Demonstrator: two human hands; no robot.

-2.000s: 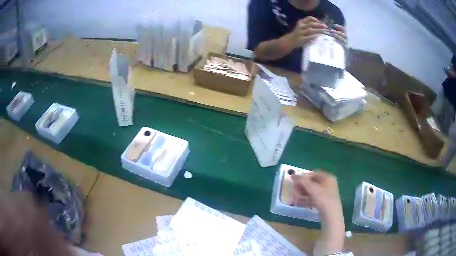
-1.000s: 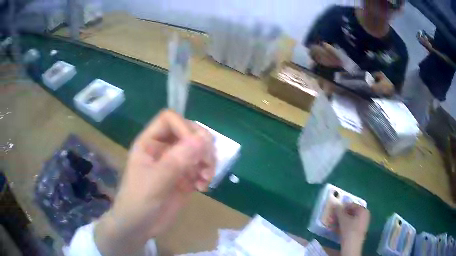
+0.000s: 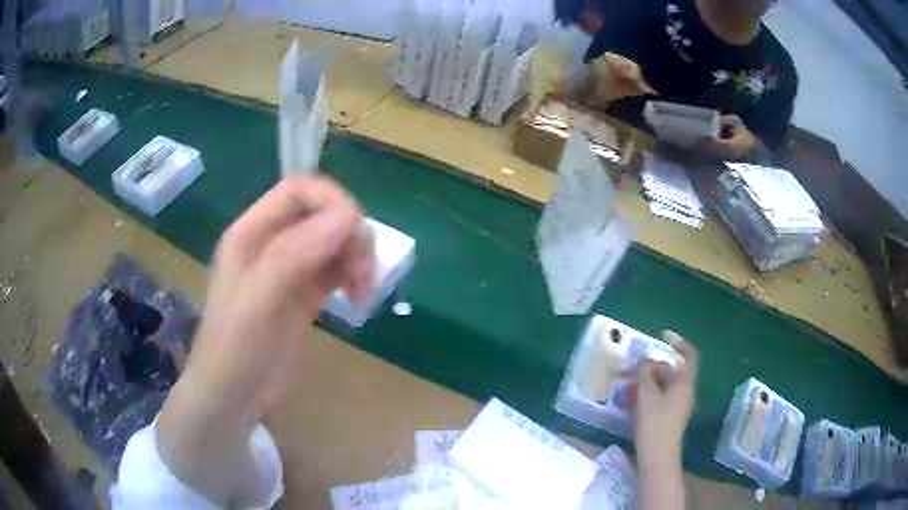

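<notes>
My left hand (image 3: 289,269), in a white sleeve, is raised large over the near bench and belt. Its fingers are curled together; whether they pinch something small is not visible. It partly covers a white tray (image 3: 393,261). My right hand (image 3: 662,393) is over another white tray (image 3: 595,406), fingertips at the slots beside a beige handheld unit (image 3: 602,364) with a black spot. Whether it holds a sticker is not clear. Label sheets (image 3: 518,453) lie on the near bench between my hands. A crumpled dark parts bag (image 3: 119,349) lies at left.
Carton sleeves stand on the green belt (image 3: 458,269), one (image 3: 582,234) behind the right-hand tray, one (image 3: 299,115) behind my left hand. More trays (image 3: 762,433) sit at both sides. Across the belt are a person (image 3: 697,70), a brown box (image 3: 543,134) and a white stack (image 3: 777,214).
My left hand has come up from the lower left to the middle left. My right hand has stayed at the same tray, its fingers shifting towards the tray's right side. The view has turned.
</notes>
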